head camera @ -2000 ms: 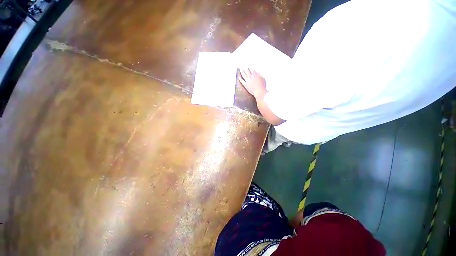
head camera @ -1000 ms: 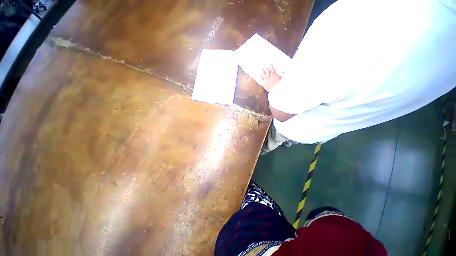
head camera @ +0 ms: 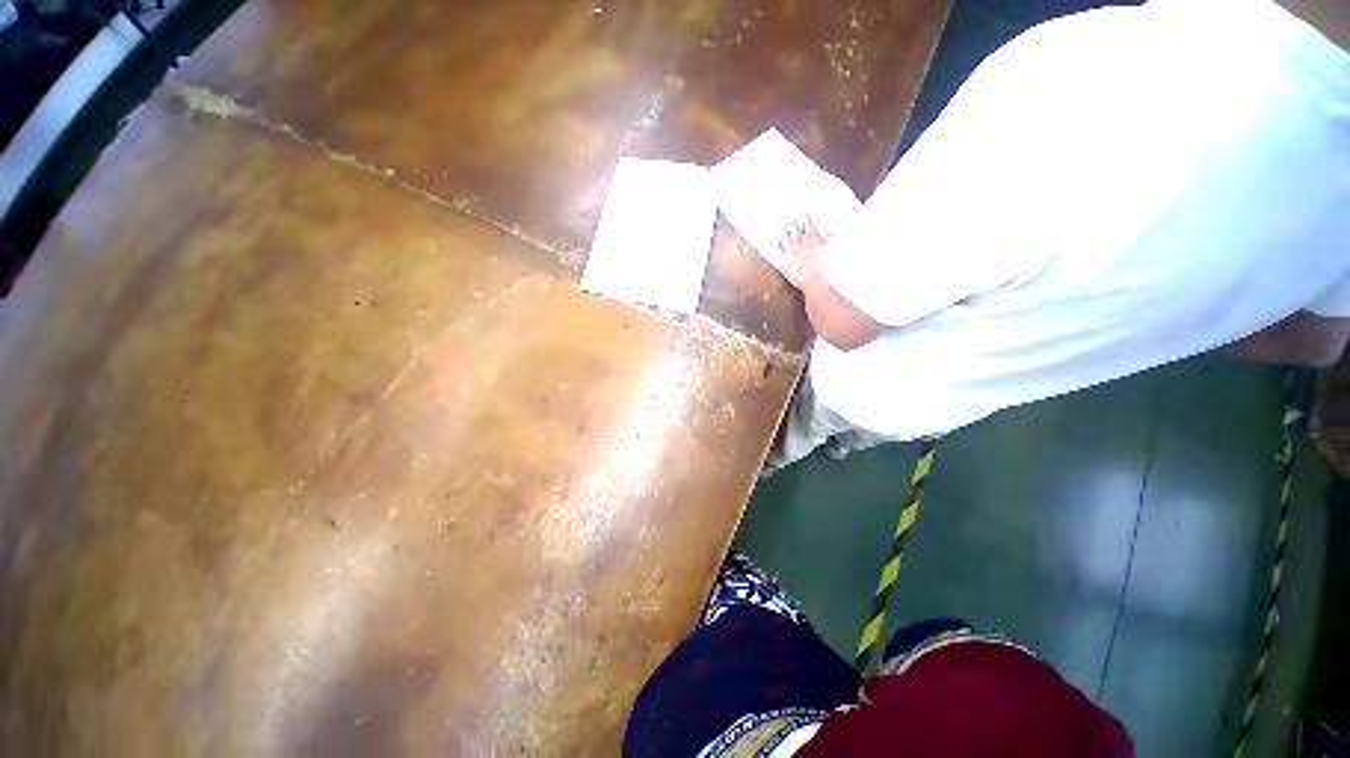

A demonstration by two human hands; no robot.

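Note:
Neither of my hands is in view. Two white paper sheets lie on the brown worn tabletop (head camera: 385,430). The left sheet (head camera: 652,234) lies flat just above the table seam. The right sheet (head camera: 773,185) is turned at an angle, its left corner at the first sheet's upper right. Another person's hand (head camera: 801,249) rests at the right sheet's lower edge. That person's white shirt hides part of the table edge and possibly part of the right sheet.
A person in a white shirt (head camera: 1081,222) leans over the table's right edge. The green floor (head camera: 1022,548) has yellow-and-black tape (head camera: 897,563). My dark and red clothing (head camera: 962,703) shows at the bottom. Dark clutter is at the upper left.
The other person's hand has moved from the dark gap between the sheets up onto the right sheet's edge. The view has shifted slightly. My hands stay out of view.

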